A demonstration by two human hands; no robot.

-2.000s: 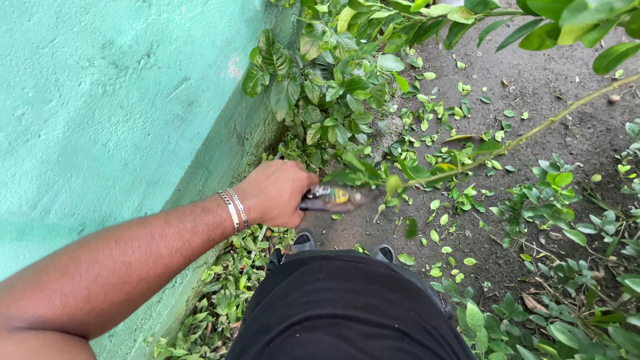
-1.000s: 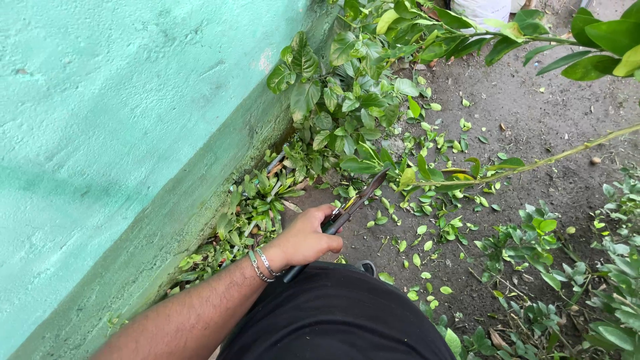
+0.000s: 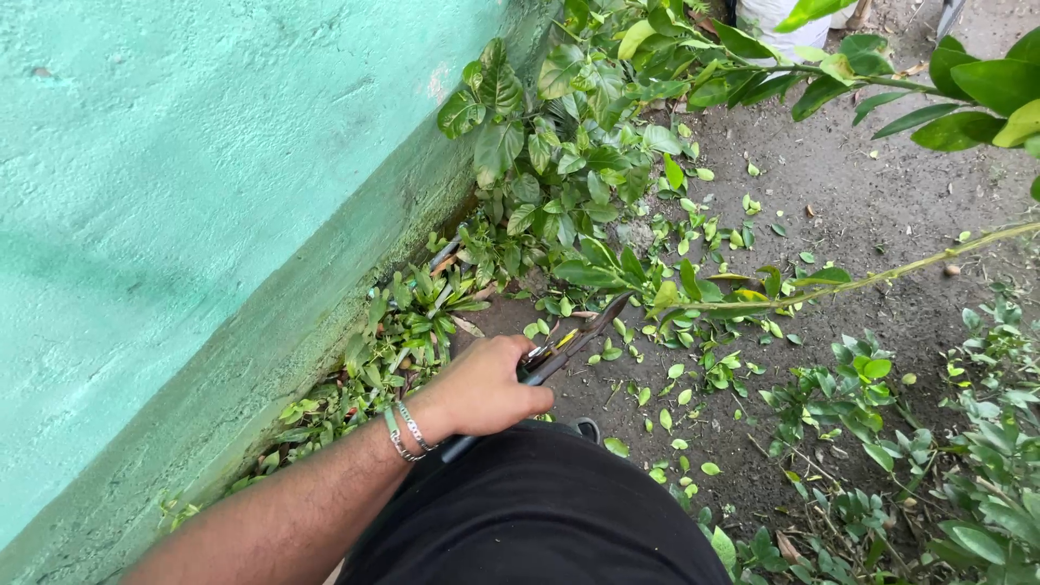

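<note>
My left hand, with bracelets at its wrist, is closed around garden shears in the lower middle of the view. Their dark blades point up and to the right, and part of a handle shows below my wrist. A thin green branch reaches in from the right edge. Its leafy end is beside the blade tip; whether they touch I cannot tell. My right hand is out of view.
A turquoise wall rises at the left, with low plants along its base. Cut leaves lie on the dirt. Another leafy branch crosses the upper right. A white sack stands at the top, and bushes grow lower right.
The shears, blurred near the branch two seconds ago, now show plainly, angled up and right. My left hand sits lower in view. The view has shifted.
</note>
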